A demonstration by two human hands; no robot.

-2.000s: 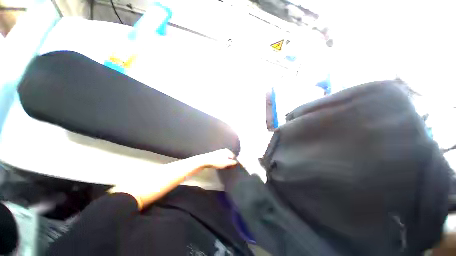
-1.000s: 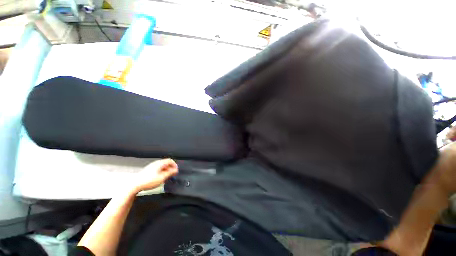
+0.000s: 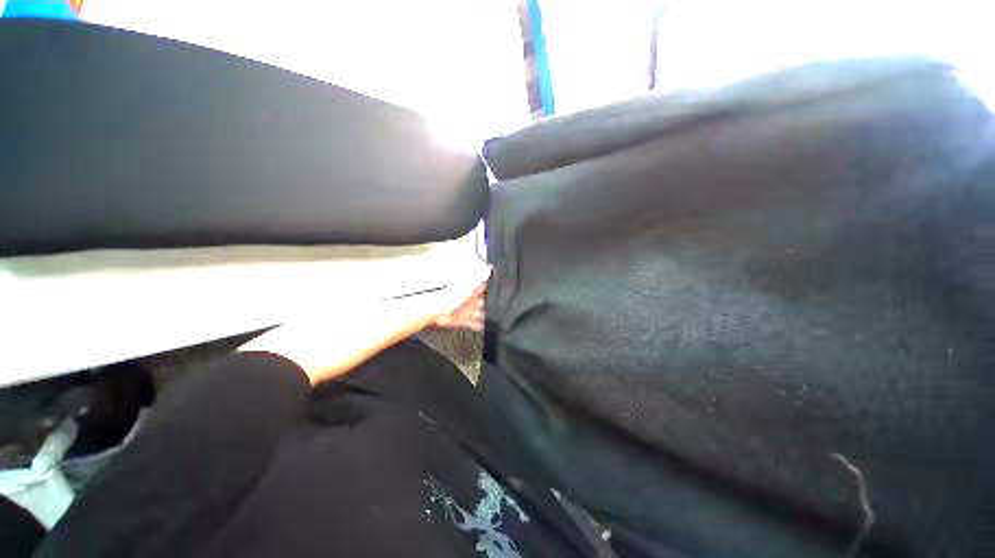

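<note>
A dark charcoal suit jacket (image 3: 742,294) fills the right half of the view, held up close to the camera with its cloth spread wide. My left hand (image 3: 467,310) is at the jacket's left edge, below the end of the black padded pressing board. Its fingers are partly hidden at the cloth, and folds run out from that spot, so it grips the edge. My right hand is not in view. The black pressing board (image 3: 229,142) lies at the upper left, its near end close beside the jacket.
The white table (image 3: 164,300) shows below the board. A blue upright (image 3: 537,55) stands behind the jacket, and another blue part (image 3: 42,9) is cut off at the top left. Whitish cloth (image 3: 49,480) lies below the table at the lower left. The background is washed out.
The view has moved closer. The jacket now hangs right of the board instead of lying against its end. My left hand has moved right to its edge. My right hand has left the picture.
</note>
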